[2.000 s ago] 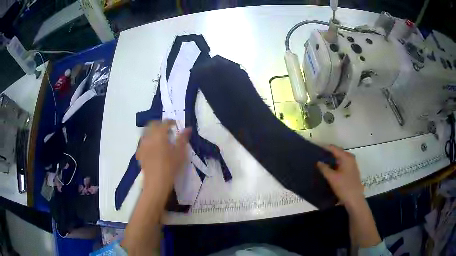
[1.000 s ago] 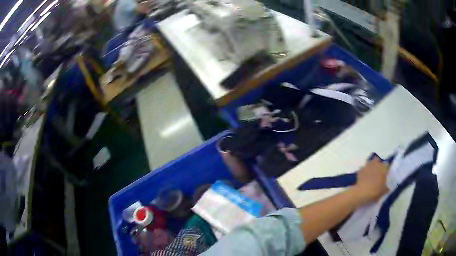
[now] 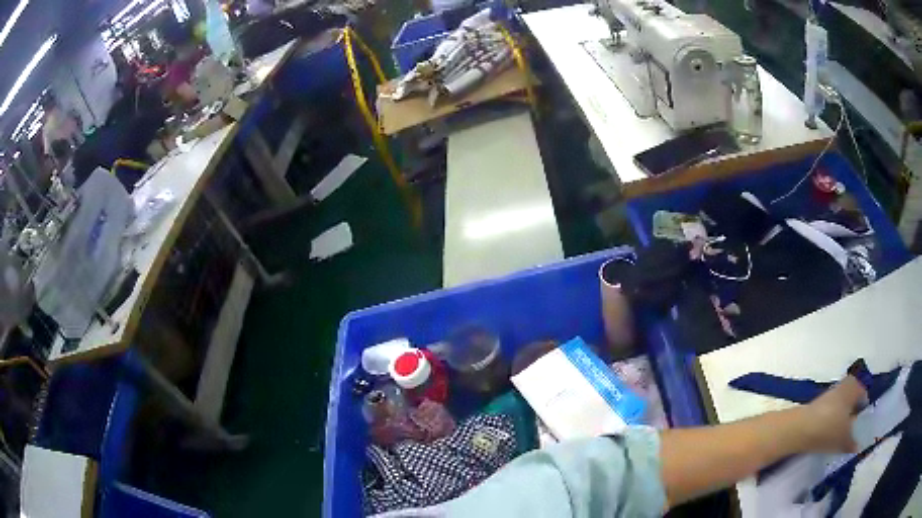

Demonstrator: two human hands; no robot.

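Observation:
My left hand (image 3: 841,410) is at the right side, resting on or just over the cut pieces on the white table (image 3: 753,359). Its fingertips are small and partly hidden, so I cannot tell if they grip cloth. A narrow navy strip (image 3: 773,386) lies to the left of the hand. A white piece (image 3: 885,413) lies by the hand, among dark strips. A black panel (image 3: 900,476) is cut off by the right edge. My right hand is out of the picture.
A blue bin (image 3: 485,293) holds a blue-white packet (image 3: 578,390), a red-white round item (image 3: 409,368) and checked cloth. A blue tray (image 3: 647,218) holds dark garment pieces (image 3: 768,278). Behind stand another sewing machine (image 3: 687,61) and a pale bench (image 3: 500,202).
The view has swung left, away from my sewing machine, onto the bins and aisle. My right hand and the long black panel it held have left the picture; my left hand stays by the strips.

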